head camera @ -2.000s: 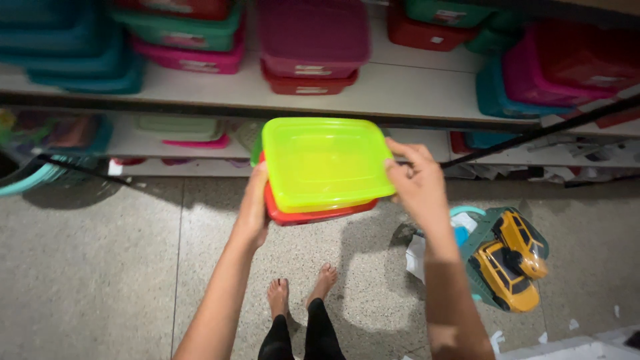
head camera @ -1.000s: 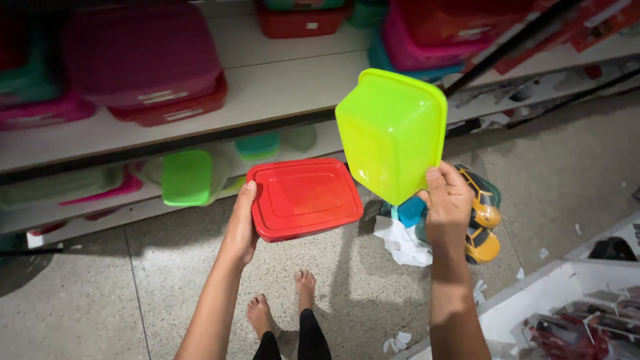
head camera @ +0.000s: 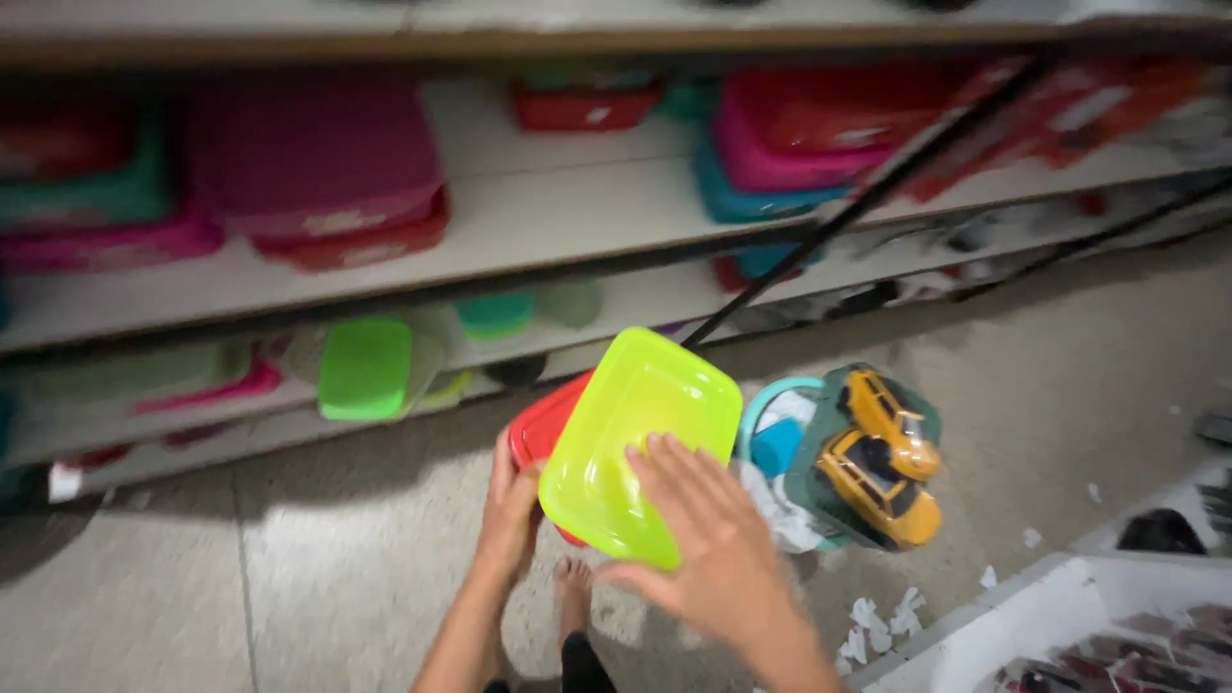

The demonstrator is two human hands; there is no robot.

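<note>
My left hand (head camera: 510, 505) grips the red lidded plastic container (head camera: 547, 421) by its left side. The lime-green plastic container (head camera: 640, 443) is tilted in front of the red one and hides most of it; its open side faces up toward me. My right hand (head camera: 707, 539) lies over the lime-green container, fingers spread across its inside and thumb at the near edge. Whether the left fingers also touch the lime-green container cannot be told.
Shelves (head camera: 568, 217) ahead bear stacked plastic containers (head camera: 318, 164). A black diagonal bar (head camera: 866, 202) crosses them. To the right, yellow toy cars (head camera: 881, 472) lie over a turquoise bin (head camera: 765, 399). Paper scraps (head camera: 871, 621) lie beside a white-edged bin (head camera: 972, 606).
The lime-green container, held apart on the right with its underside showing, has turned and moved left in front of the red one. My right hand has shifted from its edge to its inside.
</note>
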